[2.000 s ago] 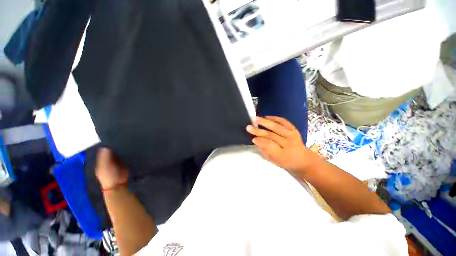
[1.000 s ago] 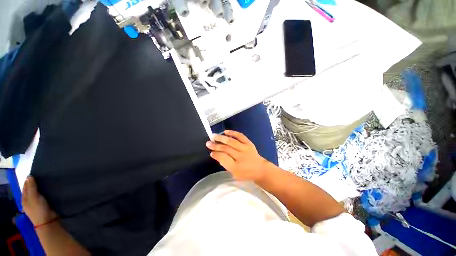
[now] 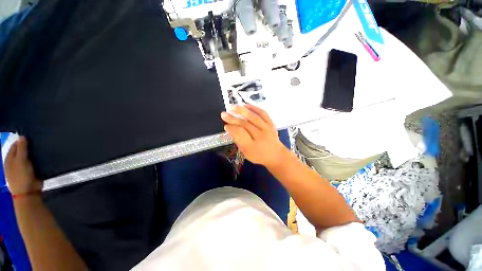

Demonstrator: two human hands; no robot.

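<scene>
A large black fabric panel lies flat on the table, its right rim showing a narrow white edge that runs up to the presser foot area of the white overlock machine. My right hand holds the panel's near right corner at the white edge, fingertips together. My left hand is at the panel's near left corner, fingers on the cloth; whether it grips is partly hidden. More black cloth hangs at my lap.
A measuring scale runs along the table's front edge. A black smartphone and a pink tool lie right of the machine. An olive sack is under the table's right end, beside a heap of white and blue trimmings.
The panel has moved forward onto the table with both hands, its right edge further along the machine. The measuring scale is now uncovered. The view has shifted too.
</scene>
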